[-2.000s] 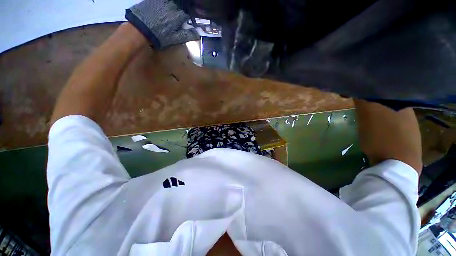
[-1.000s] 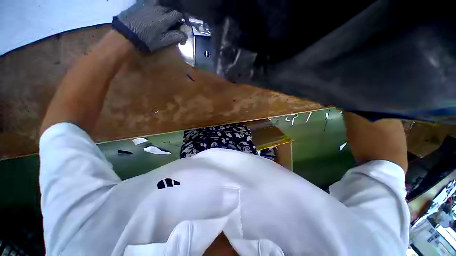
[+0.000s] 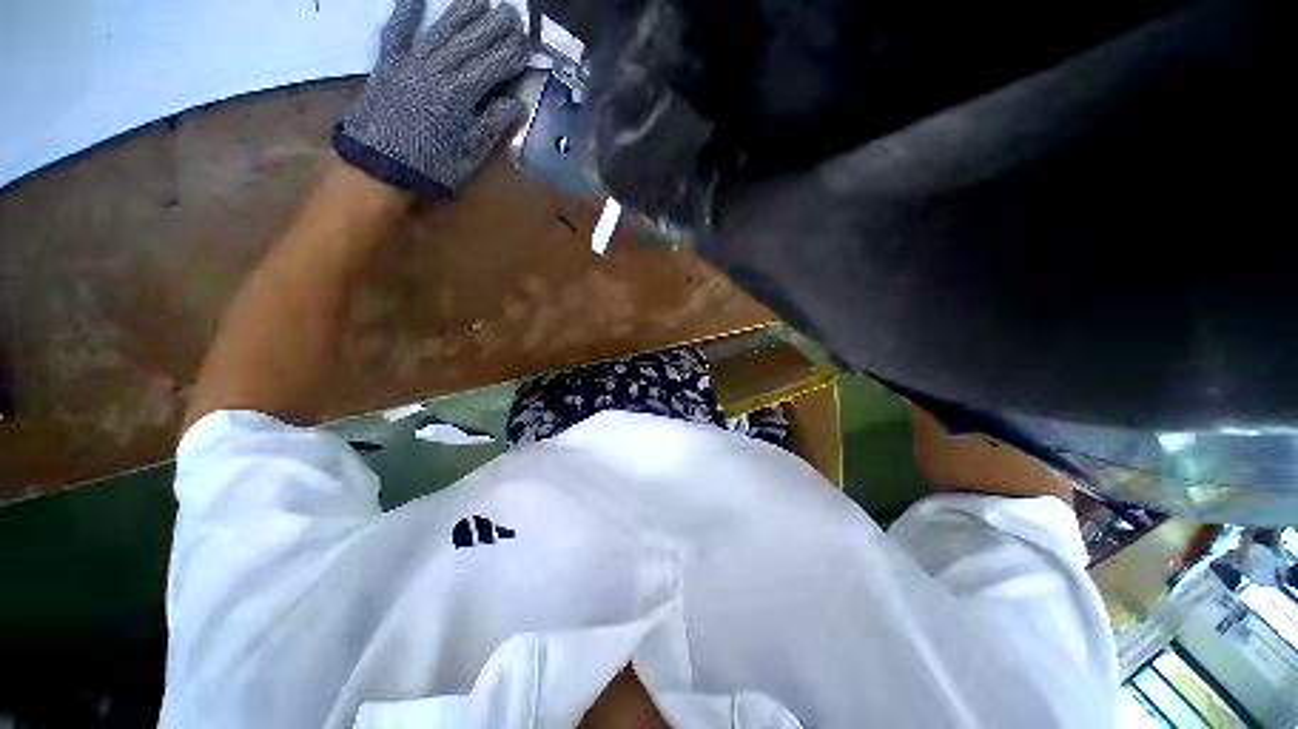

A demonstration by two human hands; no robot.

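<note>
The dark motor body of the cutting machine (image 3: 982,185) fills the upper right. Its silver base plate (image 3: 560,143) shows at its left side on the brown table. My left hand (image 3: 434,100), in a grey mesh glove with a dark cuff, lies flat with fingers spread at the edge of the white marker paper (image 3: 185,57), just left of the base plate. The lay's edge is a thin dark line under the paper. My right hand is hidden behind the machine; only the forearm shows below it.
The worn brown table (image 3: 114,313) curves across the view. A small white paper strip (image 3: 608,225) lies beside the base plate. A brown open carton (image 3: 776,373) stands by the table's front edge. White scraps (image 3: 453,433) lie on the green floor.
The machine body has swung lower and covers more of the right side. My left hand has opened out flatter on the paper. A white strip now shows by the base plate.
</note>
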